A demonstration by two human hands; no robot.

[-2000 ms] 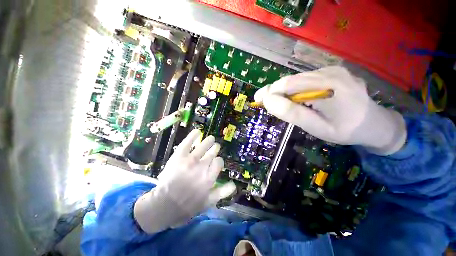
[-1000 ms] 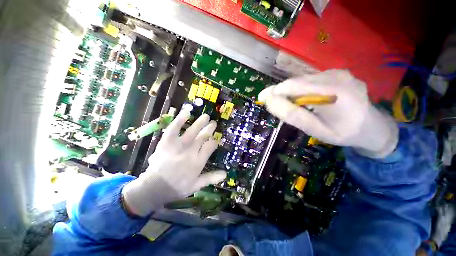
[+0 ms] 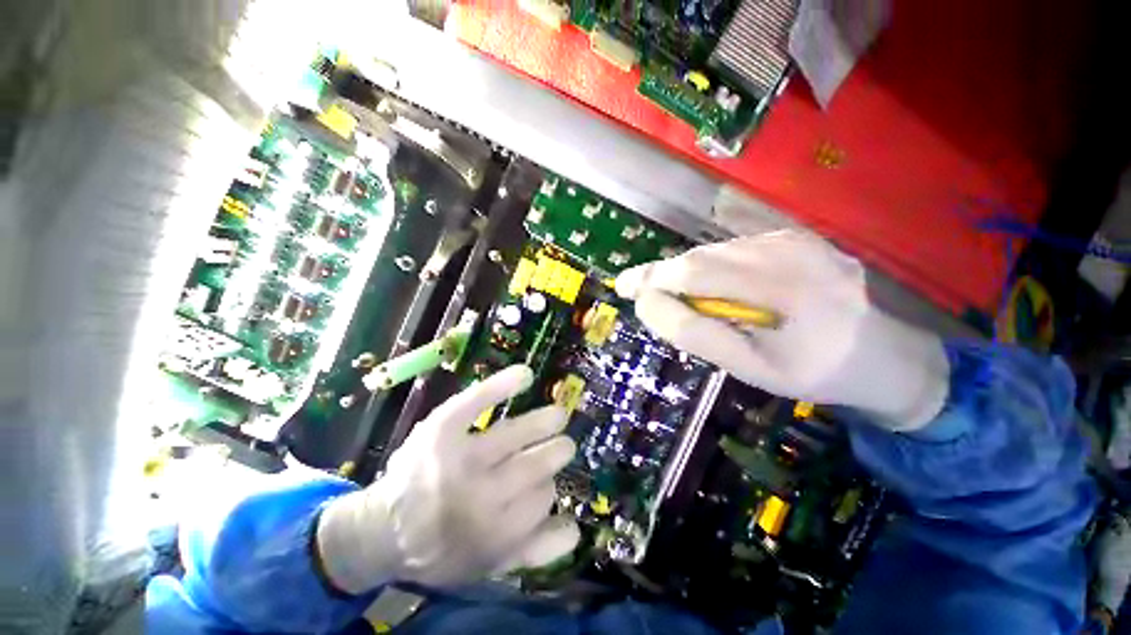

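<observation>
My right hand [image 3: 775, 325], in a white glove, holds a slim yellow tool [image 3: 732, 310] like a pen or probe. Its tip is by the upper part of the circuit board [image 3: 633, 465], close to the yellow capacitors [image 3: 549, 274]. My left hand [image 3: 461, 484], gloved in white, rests over the board's lower left part with the index finger stretched out. It holds nothing that I can see; the board under it is hidden. Small shiny parts [image 3: 630, 395] show mid-board between my hands. A silvery bar [image 3: 680, 459] runs along the board's right edge.
A brightly lit second board [image 3: 279, 267] lies at the left in a black carrier [image 3: 416, 205]. A green latch [image 3: 419, 362] sits between the boards. A grey rail [image 3: 595, 143] runs along the far side. Beyond it, a board with a ribbed part [image 3: 753, 47] lies on the red surface [image 3: 918, 161].
The view has shifted, bringing more of the far board into sight. My right hand has moved the tool towards the yellow capacitors. My left hand has drawn back from the round cans, its index finger now extended.
</observation>
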